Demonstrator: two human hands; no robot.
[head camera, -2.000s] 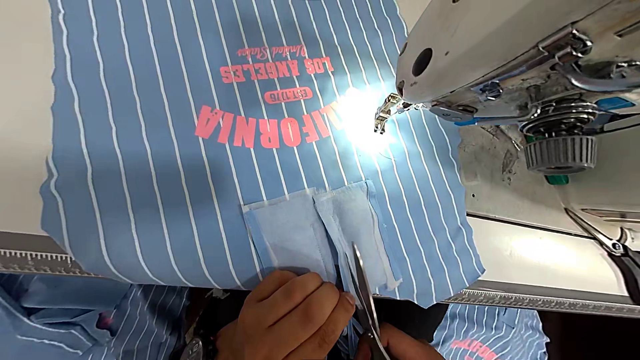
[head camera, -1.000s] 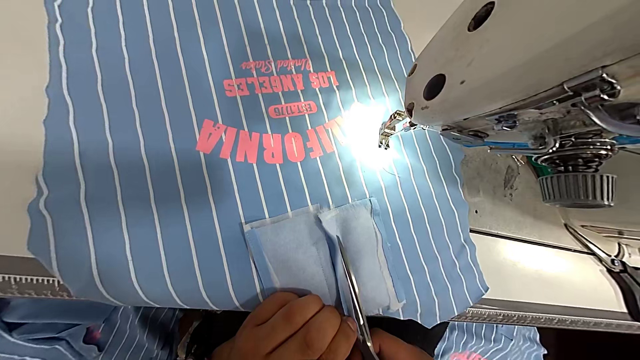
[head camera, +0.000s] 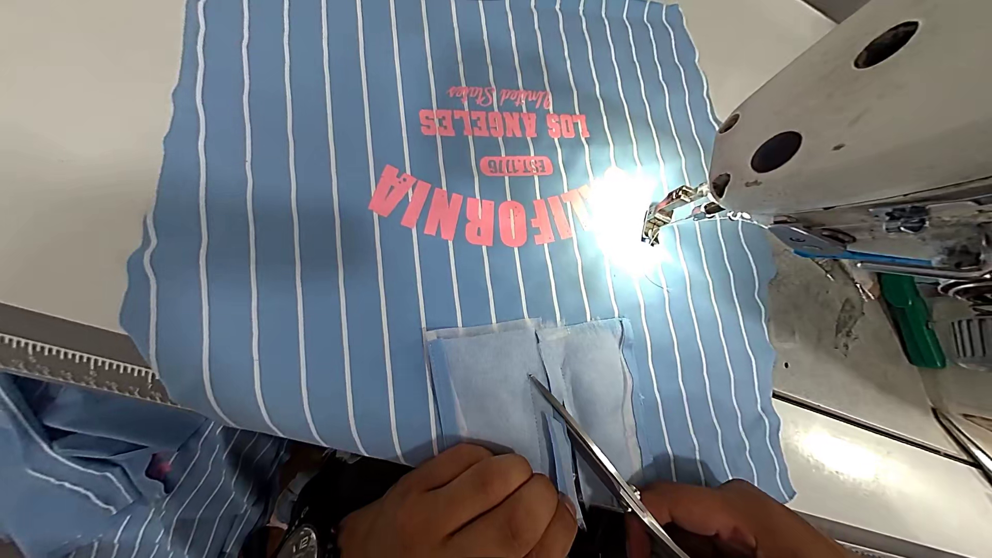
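A blue fabric panel with white stripes and pink lettering (head camera: 310, 232) lies under the sewing machine's presser foot (head camera: 660, 217). Two pale blue cloth pieces (head camera: 492, 387) lie side by side at its lower part, with a narrow strip between them. My left hand (head camera: 465, 504) grips the lower edge of the cloth beside that strip. In my right hand (head camera: 721, 515) is a pair of metal scissors (head camera: 597, 457), whose tip rests over the left cloth piece near the slit. The handles are largely out of view.
The sewing machine head (head camera: 837, 116) with its bright lamp stands at the right. More striped fabric (head camera: 139, 480) hangs at the lower left, past a measuring scale (head camera: 77, 364) along the table edge. A green-handled tool (head camera: 913, 322) and part of another metal tool (head camera: 961, 438) lie at the right.
The scissors' tip has shifted from the right cloth piece to the left one, across the strip. My left hand still holds the lower cloth edge.
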